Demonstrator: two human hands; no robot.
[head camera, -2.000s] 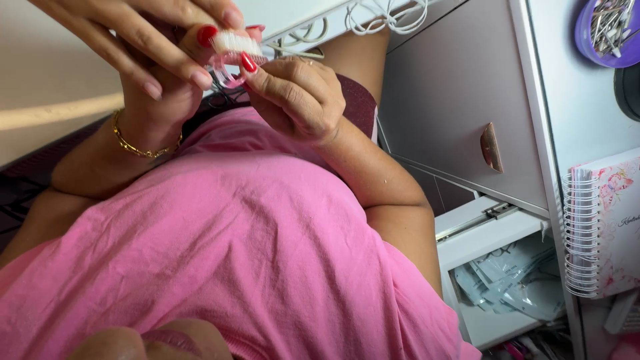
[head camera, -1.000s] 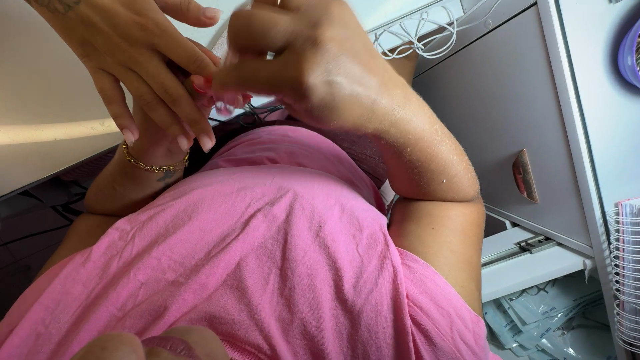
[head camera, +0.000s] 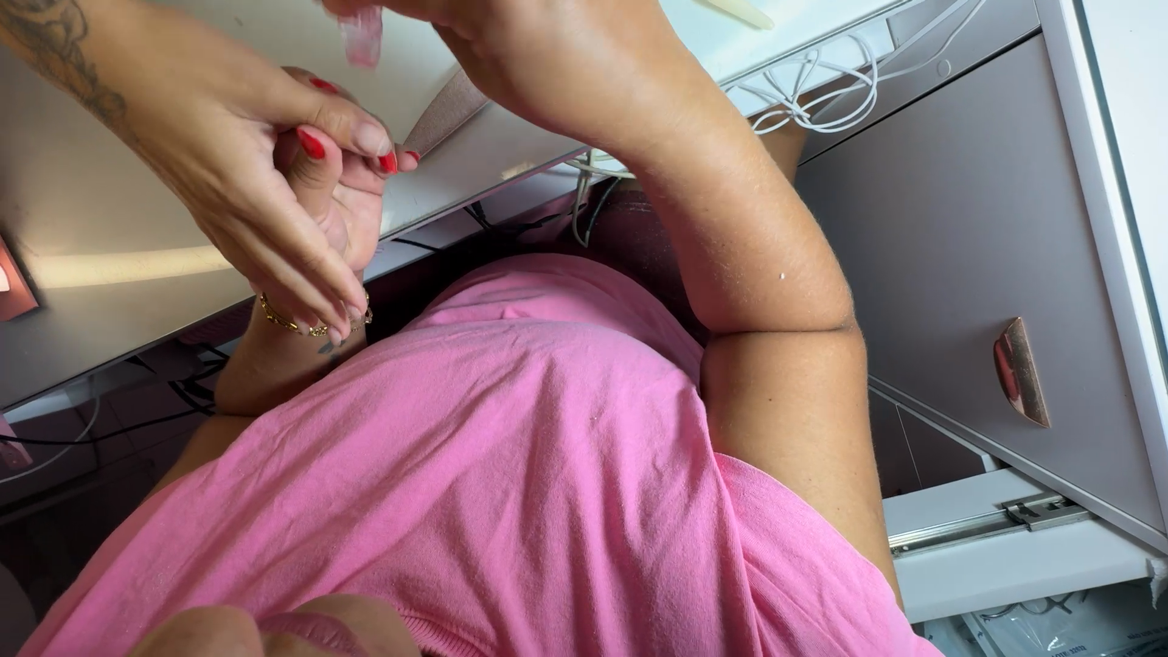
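Observation:
My left hand (head camera: 351, 205), with red nails and a gold bracelet (head camera: 292, 324), is palm up at the upper left. Its fingers curl around the thumb side of another person's hand (head camera: 228, 155), which lies over it with its fingers pointing down. My right hand (head camera: 538, 64) is raised at the top edge, its fingertips mostly cut off. A pink translucent brush part (head camera: 362, 38) hangs down at its fingers; the bristles do not show.
A white tabletop edge (head camera: 511, 173) runs diagonally above my lap, with a grey glittery tapered piece (head camera: 447, 114) on it. White cables (head camera: 821, 105) hang at its side. At right are a grey drawer front (head camera: 967, 228) with a copper handle (head camera: 1024, 372) and an open drawer (head camera: 1013, 566) holding plastic packets.
My right hand has moved up, away from my left hand, with the pink brush. The other person's hand now rests in my left hand. The view has shifted.

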